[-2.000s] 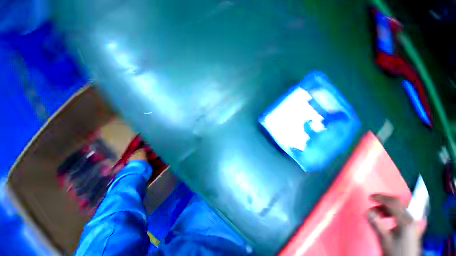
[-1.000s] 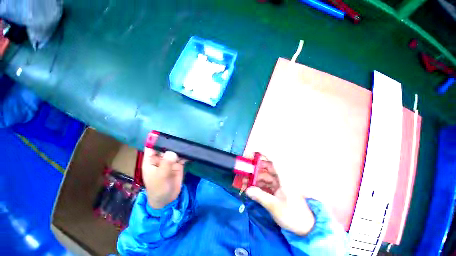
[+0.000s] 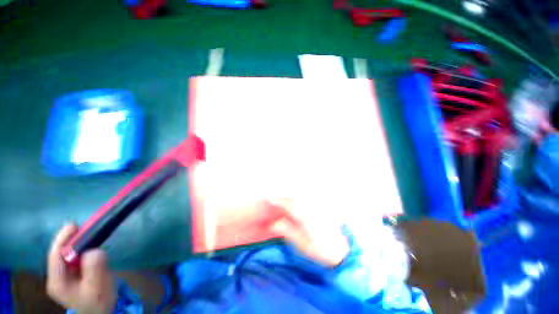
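My left hand is at the lower left, shut on the lower end of a red and black housing. The housing slants up to the right, its wider red head over the left edge of the work mat. My right hand is over the mat's lower edge, blurred and washed out by glare; I cannot tell whether it holds anything.
A blue small parts bin with white pieces is at left. A long blue tray of red and black parts is at right, near another person's sleeve. A brown carton is at lower right. Red and blue parts lie at the back.
The view has turned right, bringing the tray into sight. The housing, earlier between both hands, is now in my left hand alone, tilted, and my right hand is apart from it.
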